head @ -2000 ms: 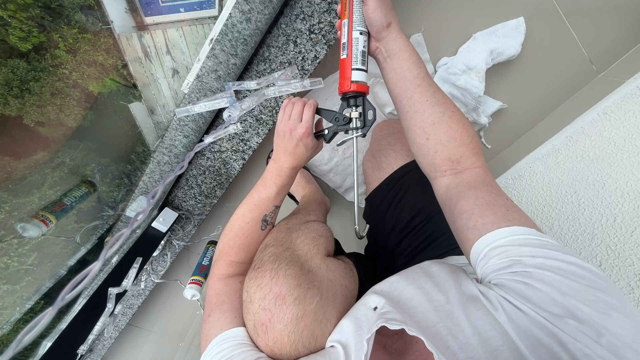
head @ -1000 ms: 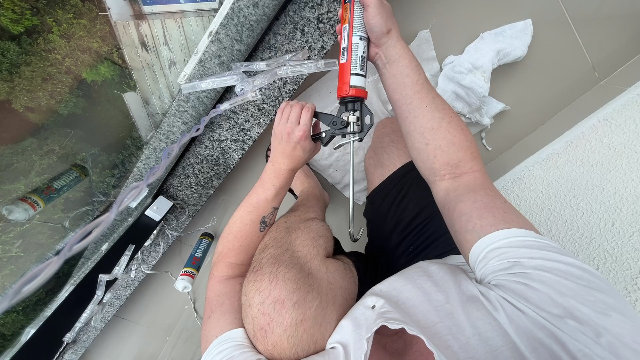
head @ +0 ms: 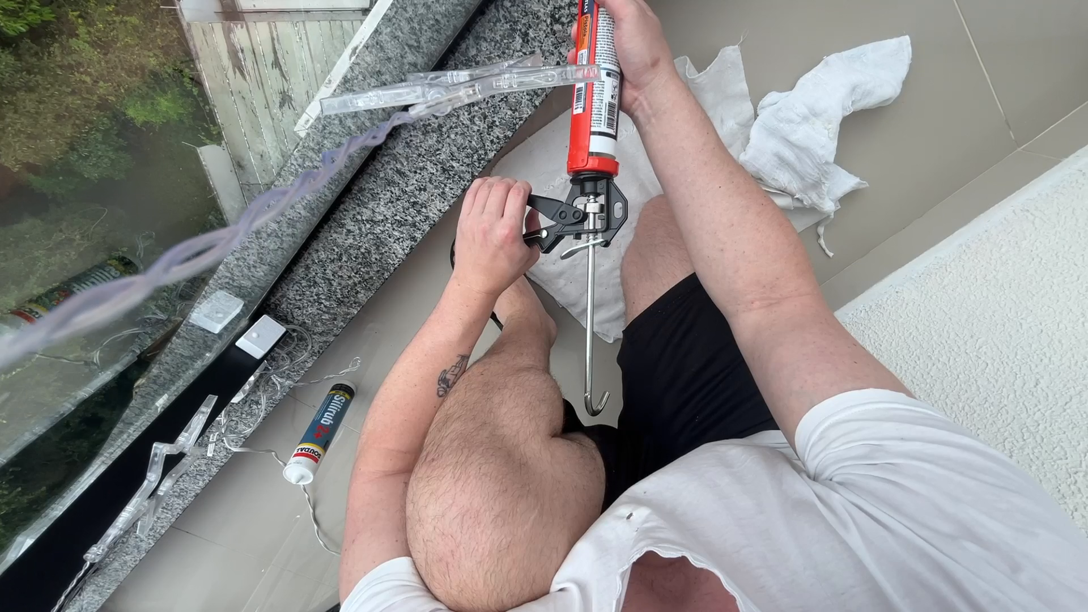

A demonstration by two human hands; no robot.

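My left hand (head: 497, 234) is closed around the black handle and trigger of a red caulking gun (head: 592, 161), at the upper middle of the view. Around the gun's red barrel, which holds a cartridge bearing writing, my right hand (head: 636, 51) is wrapped near the top edge. The metal plunger rod (head: 590, 331) points down toward my lap and ends in a hook. The gun's front end and nozzle lie beyond the top edge. On the floor to the left rests a Soudal sealant cartridge (head: 320, 433) with a white end.
Clear plastic light pieces (head: 459, 89) on a twisted cable (head: 255, 223) hang across the granite ledge (head: 382, 204). A small white box (head: 261, 337) sits at the window frame. White cloths (head: 820, 127) lie on the tiled floor, with a rough white wall (head: 994, 323) at right.
The clear light pieces and twisted cable stand differently against the ledge and now overlap the gun's barrel. Both hands keep their hold on the gun.
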